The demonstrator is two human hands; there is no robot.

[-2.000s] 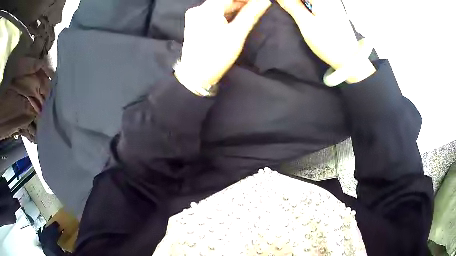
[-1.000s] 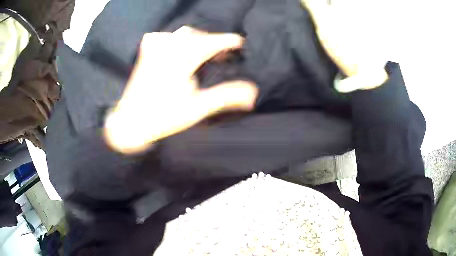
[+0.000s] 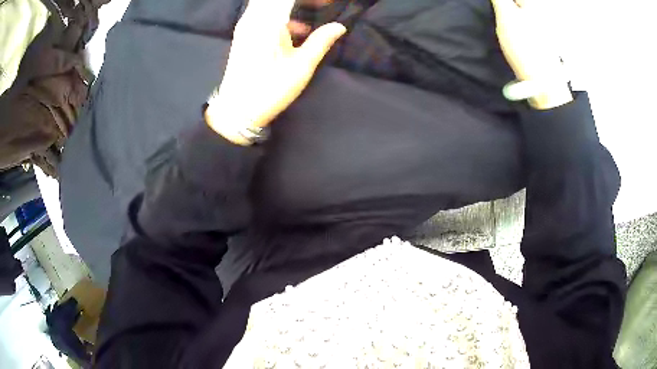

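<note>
A large dark navy-black garment (image 3: 389, 137) lies spread in front of me, with folds and a darker, lining-like strip near the top centre. My left hand (image 3: 270, 72) rests over the garment at the upper left of centre, thumb spread from the fingers; its fingertips are partly cut off by the top edge. My right hand (image 3: 529, 54) is at the upper right, by the garment's right edge, with a pale green bangle at the wrist. Its fingers are overexposed and cut off by the top edge, so I cannot tell what it holds.
A white table surface (image 3: 612, 158) shows at the right. A brown pile of cloth (image 3: 43, 108) lies at the left. An olive bundle (image 3: 640, 317) is at the lower right. A brown box (image 3: 88, 306) and blue item (image 3: 30, 215) are at the lower left.
Since two seconds ago my hands have moved apart, the left one leftward and the right one rightward. The garment's folds between them have opened out and shifted.
</note>
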